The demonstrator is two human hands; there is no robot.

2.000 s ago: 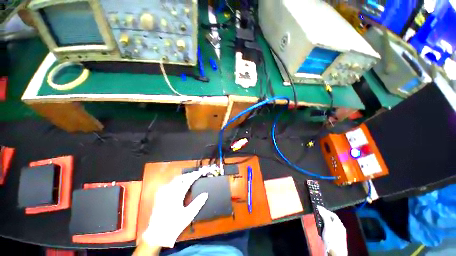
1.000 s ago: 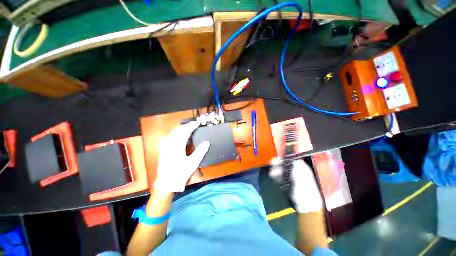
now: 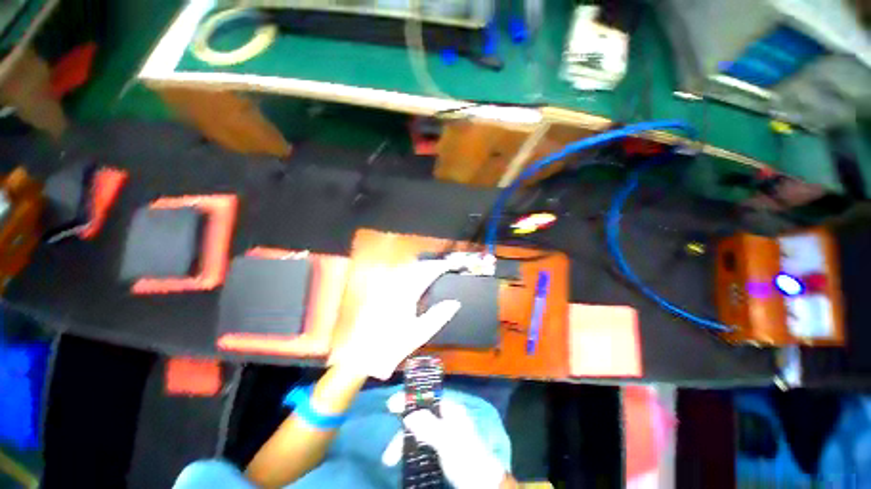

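A flat black set-top box [image 3: 466, 310] lies on the orange work board [image 3: 377, 256], its far edge at the connector jig [image 3: 506, 268]. My left hand [image 3: 390, 310], in a white glove, rests on the box's left side, fingers reaching its far edge and the silvery plugs, thumb over its top. Whether it grips the box is hard to tell. My right hand [image 3: 451, 441], also gloved, holds a long black remote control [image 3: 421, 387] upright in the picture, just below the board's near edge. A blue pen [image 3: 539, 312] lies on the board's right part.
Two black boxes on red-orange pads lie to the left [image 3: 265, 294] [image 3: 164, 243], with another dark box farther left. A bare pad [image 3: 605, 341] is right of the board. A blue cable [image 3: 617, 241] loops towards the orange test box [image 3: 778, 287]. The green-topped shelf [image 3: 334, 67] stands behind.
My right hand has brought the remote from the right, past the bare pad, to the near edge of the board. My left hand stays on the box. The camera view has shifted.
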